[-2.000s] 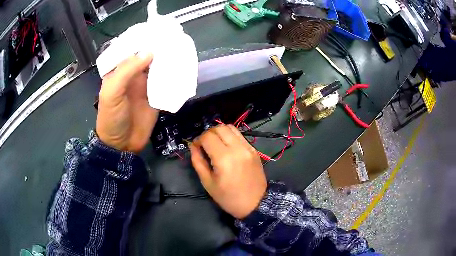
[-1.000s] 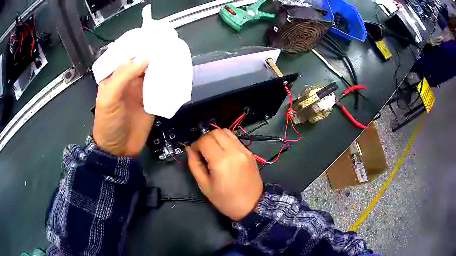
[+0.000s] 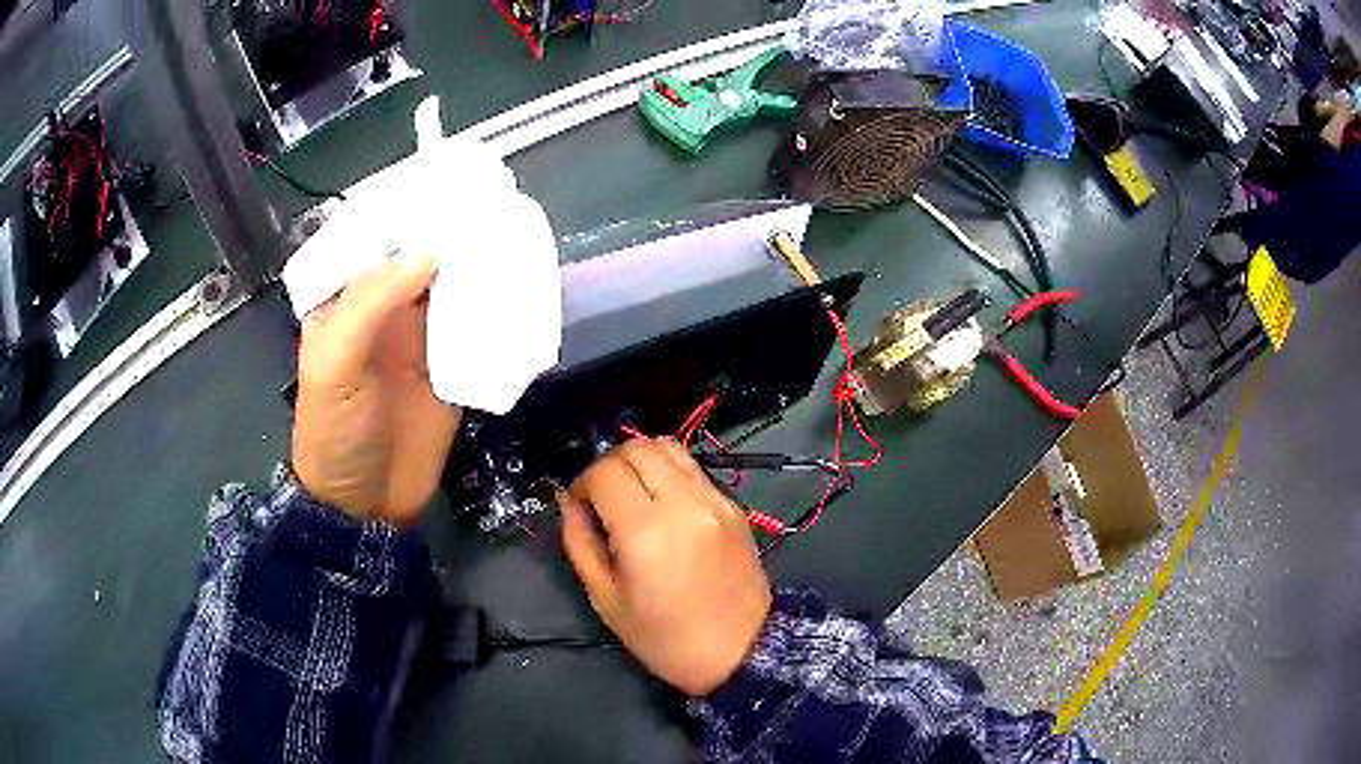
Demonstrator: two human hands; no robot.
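Observation:
My left hand is raised and holds a crumpled white wipe over the left part of the black panel. My right hand is at the panel's near left end, fingers pinched beside the silvery terminals. A tiny yellowish tip shows at its fingertips; the rest of the stick is hidden by the fingers. Red and black wires run from the panel to the right of my right hand. A translucent sheet stands behind the panel, with a brass-coloured standoff at its right end.
Right of the panel are a brass-coloured block and red-handled pliers. Behind are a green glue gun, a fan, a blue bin and a metal rail. A power adapter lies in front. A cardboard box is beyond the bench edge.
The view has shifted, so the bench items sit lower in the picture and more shows at the top. Both hands keep nearly the same place at the panel and the same holds.

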